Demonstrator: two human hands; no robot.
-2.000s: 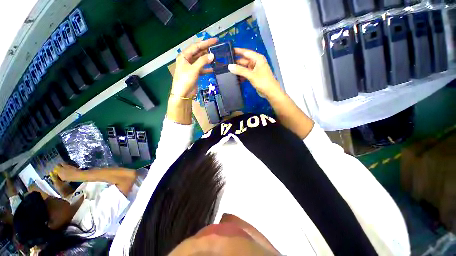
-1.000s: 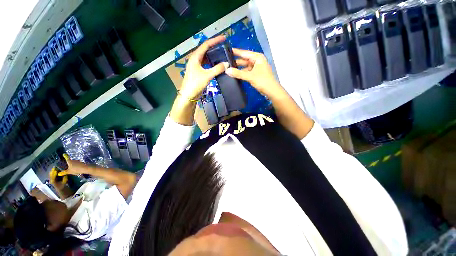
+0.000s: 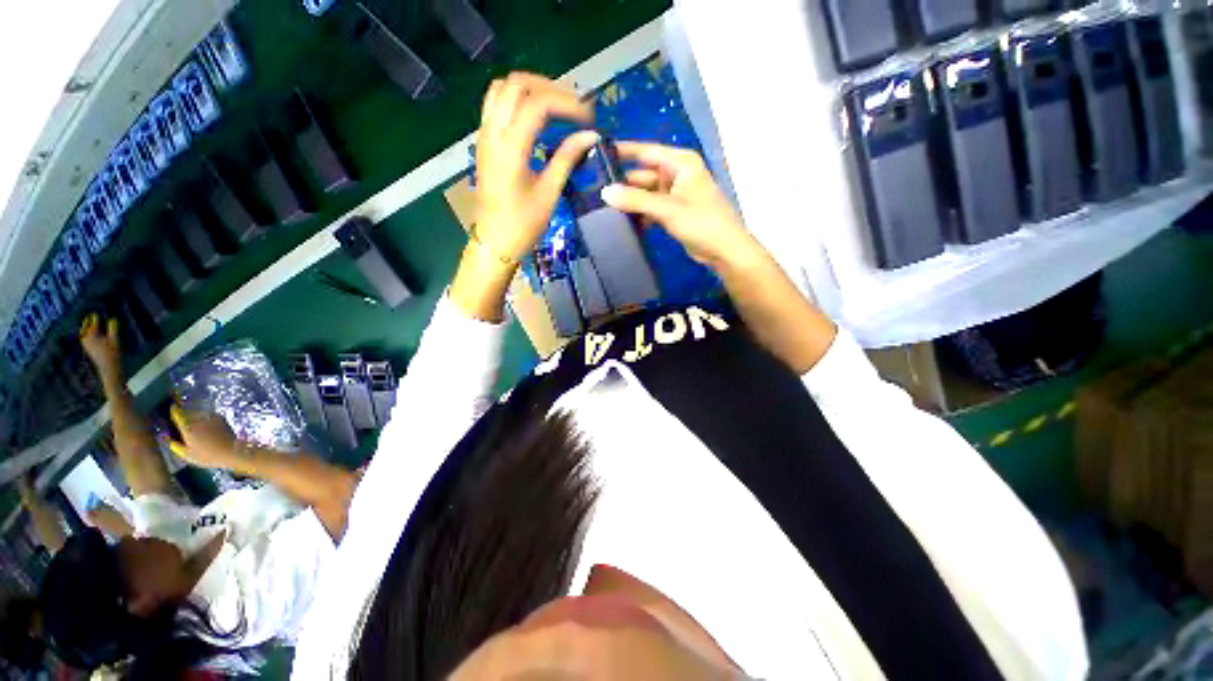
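Note:
A grey-black device housing (image 3: 616,246) lies lengthwise in front of me on the blue mat (image 3: 676,273), its dark end away from me. My right hand (image 3: 674,200) grips the right side of that end between thumb and fingers. My left hand (image 3: 522,160) is at the end's upper left, thumb near its edge and fingers curled above. Whether it pinches a small part is too blurred to tell. The hands partly hide the dark end. Smaller grey housings (image 3: 564,303) with shiny blue film (image 3: 557,242) lie just left of it.
A clear tray of upright housings (image 3: 984,160) is at right. At left, a lone housing (image 3: 374,261), a group of housings (image 3: 342,397) and crinkly plastic (image 3: 240,393) are on the green bench. Dark units (image 3: 229,200) and blue-edged parts (image 3: 123,186) line the belt. A neighbouring worker (image 3: 220,559) reaches toward it.
My left hand has lifted its fingers and drawn back slightly from the housing's end. My right hand stays at its side. The neighbour's arm has reached out to the belt.

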